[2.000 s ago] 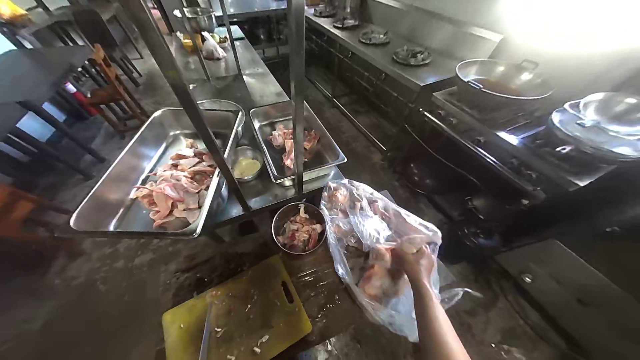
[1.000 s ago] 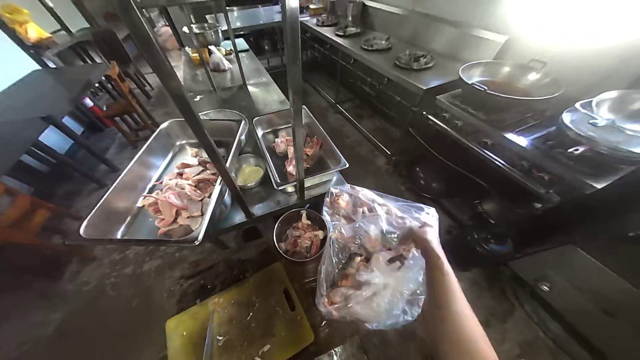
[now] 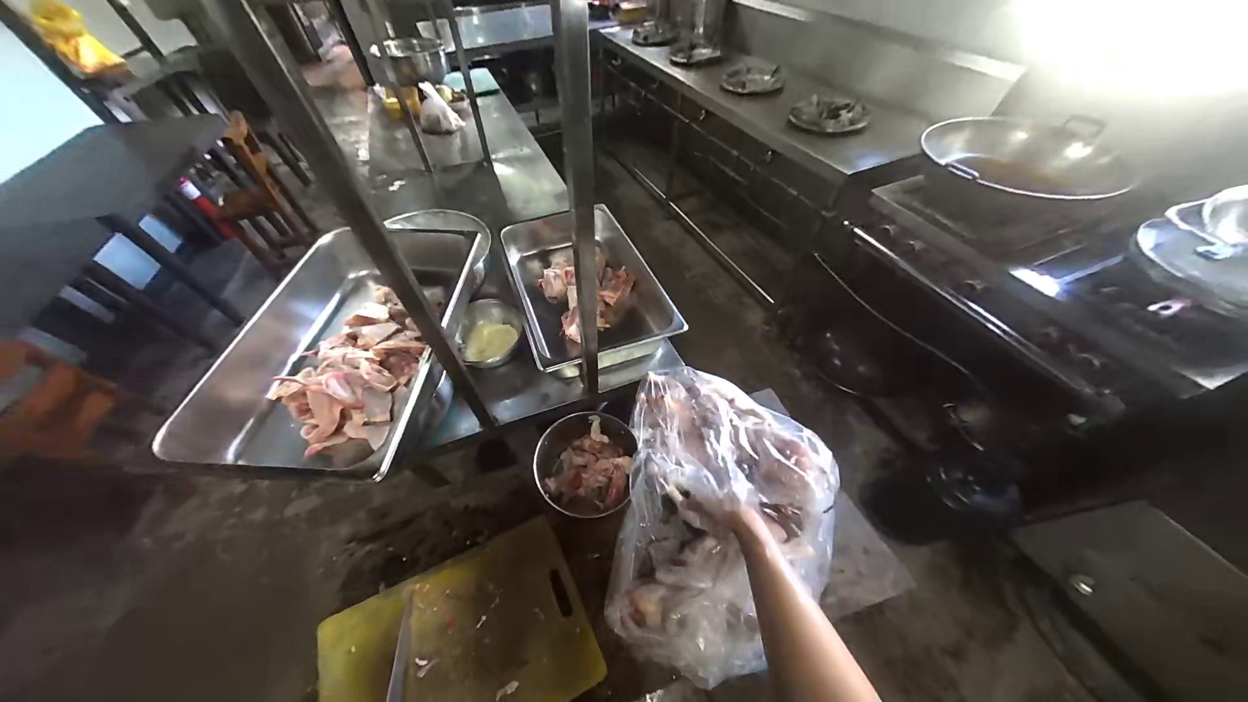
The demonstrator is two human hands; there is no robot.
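My right hand [image 3: 720, 512] reaches into a clear plastic bag [image 3: 673, 604] of raw chicken pieces; its fingers are hidden by plastic and meat. Left of the bag lies a yellow cutting board [image 3: 507, 624] with small scraps, and a knife [image 3: 400, 648] rests on it. A round metal bowl [image 3: 539, 466] with raw meat pieces stands just beyond the board, beside the bag. Farther off, raw chicken pieces [image 3: 356, 380] fill part of a large steel tray [image 3: 234, 375], and a smaller steel tray [image 3: 655, 292] holds more. My left hand is out of view.
Upright metal posts [image 3: 577, 195] rise from the steel counter [image 3: 526, 175] in front. A small bowl [image 3: 490, 333] of pale yellow contents stands between the trays. A wok [image 3: 1029, 166] sits on the stove at right. Wooden chairs [image 3: 255, 185] and dark tables are at left.
My right hand has moved from the bag's right side into its middle since one second ago. The bag's plastic and the meat inside have shifted.
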